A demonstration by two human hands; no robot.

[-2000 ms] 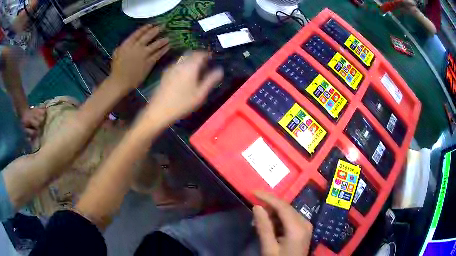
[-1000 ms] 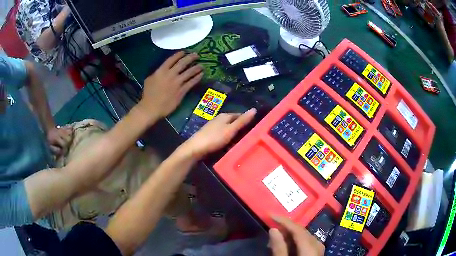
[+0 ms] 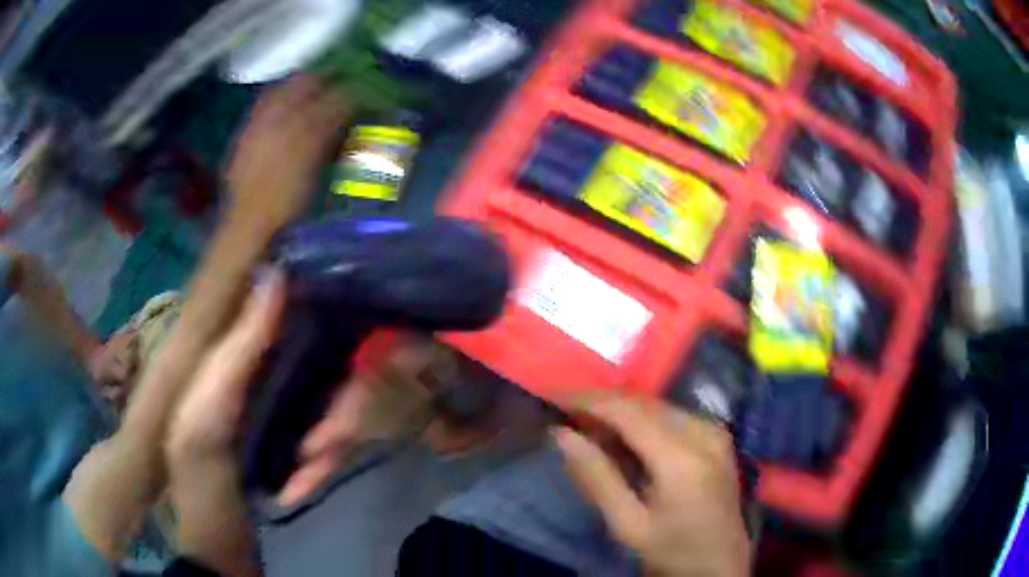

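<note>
The frame is motion-blurred. My left hand [image 3: 214, 417] is wrapped round the handle of a black barcode scanner [image 3: 395, 271], whose head points right towards the tray. My right hand [image 3: 671, 490] is at the near edge of the red foam tray [image 3: 497, 349], fingers apart, with nothing visible in it. Keypad phones with yellow film [image 3: 654, 203] lie in the tray's left column. Phones lying back-up [image 3: 841, 180] fill slots in the right column. One yellow-film phone [image 3: 790, 304] lies across the lower slots. A white label sheet [image 3: 587, 304] lies in a left slot.
Another person's hand [image 3: 282, 135] reaches over the bench from the left. A yellow-film phone [image 3: 378, 163] lies beside it. Two white-faced pieces [image 3: 474, 47] lie beyond, near the round monitor stand [image 3: 293, 40]. A pale block [image 3: 993, 248] stands right of the tray.
My left hand has come back from the bench beside the tray and now holds the scanner. My right hand stays by the tray's near edge. The view has shifted.
</note>
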